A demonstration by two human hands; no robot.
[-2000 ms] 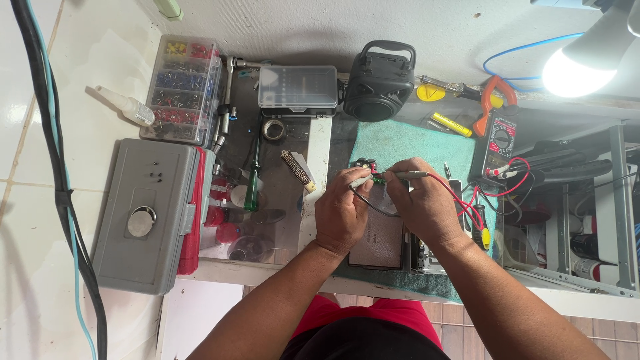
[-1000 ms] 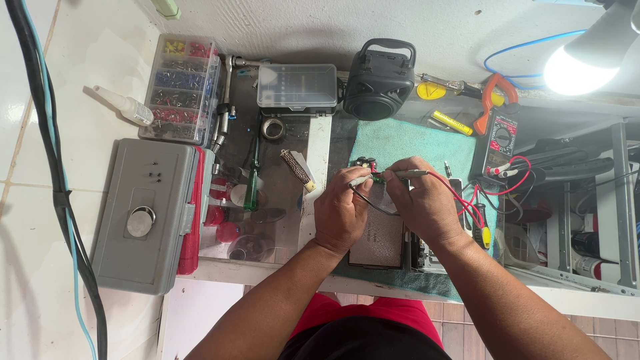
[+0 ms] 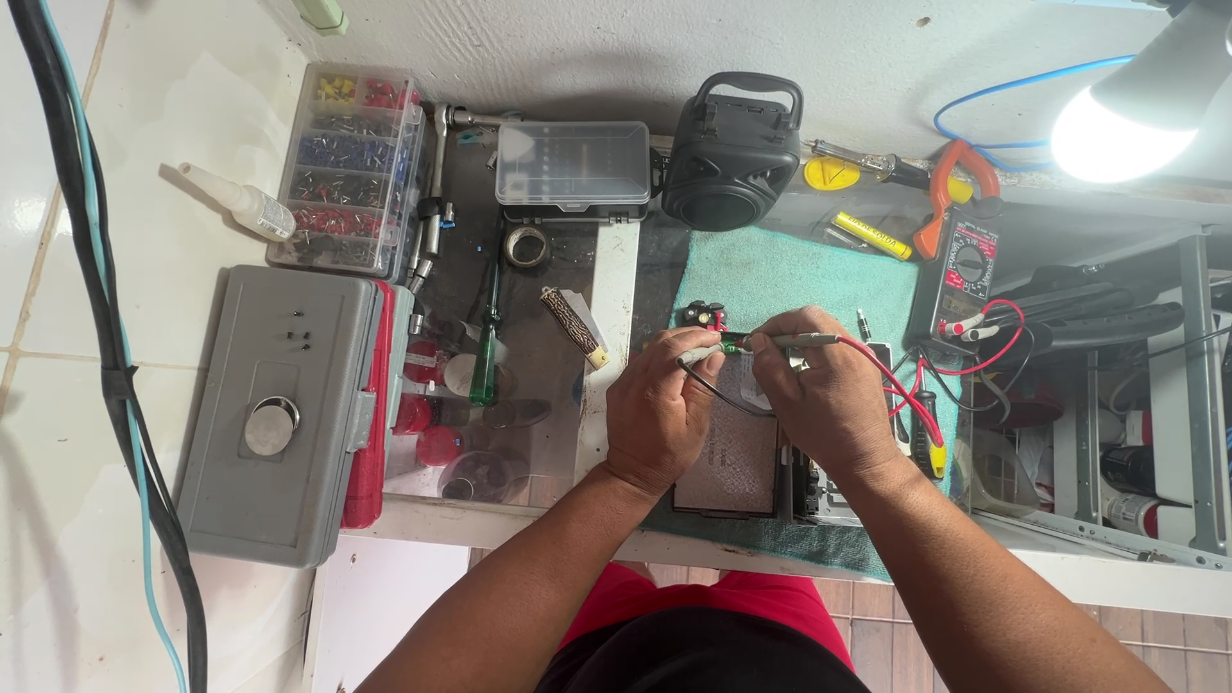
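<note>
My left hand (image 3: 664, 404) grips a grey multimeter probe (image 3: 698, 354) with a black lead. In my right hand (image 3: 818, 395) is a second grey probe (image 3: 807, 340), which has a red lead. Both probe tips meet at a small green circuit board (image 3: 733, 344), partly hidden by my fingers; a small black part with red wire (image 3: 705, 315) lies just above it. Both leads belong to the multimeter (image 3: 962, 269) at the right. Beneath my hands, a flat brownish panel (image 3: 727, 462) and an opened device (image 3: 828, 496) rest on the teal cloth (image 3: 751, 265).
A black speaker (image 3: 731, 154), a clear-lidded case (image 3: 574, 168) and a yellow tube (image 3: 872, 236) stand or lie behind my hands. Leftward are a folding knife (image 3: 575, 327), a green screwdriver (image 3: 486, 356), a tape roll (image 3: 526, 247) and a grey toolbox (image 3: 279, 414). A lit bulb (image 3: 1107, 130) hangs upper right.
</note>
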